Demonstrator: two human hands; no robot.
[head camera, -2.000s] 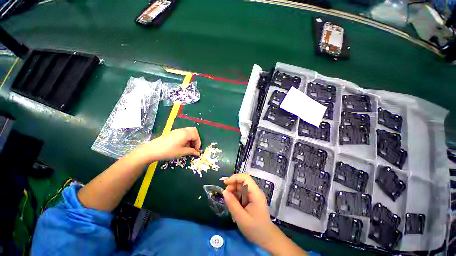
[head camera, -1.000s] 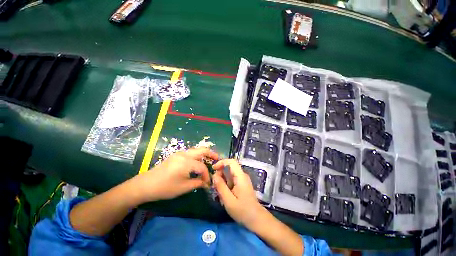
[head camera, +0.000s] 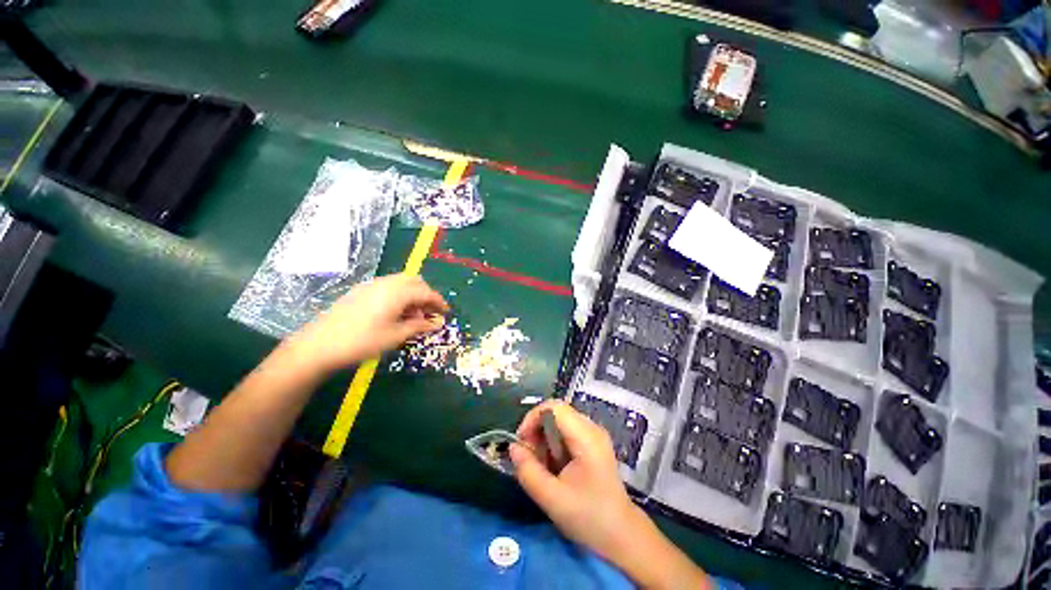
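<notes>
My left hand is over the dark and purplish edge of the small loose parts, fingertips together; whether it pinches a part cannot be told. A pale, yellowish pile of parts lies just right of it. My right hand is near the tray's lower left corner. It holds a small clear zip bag, its mouth open to the left, with tiny dark and yellowish bits inside. A dark, slim object, perhaps tweezers, is also held in the right hand.
A blister tray of black phone housings stands on the right, a white paper slip on it. A large clear bag and a small bag of parts lie by the yellow line. A black empty tray is far left.
My left hand was at the small bag beside my right hand one second ago; it has moved away up and left to the pile. The right hand still holds the bag.
</notes>
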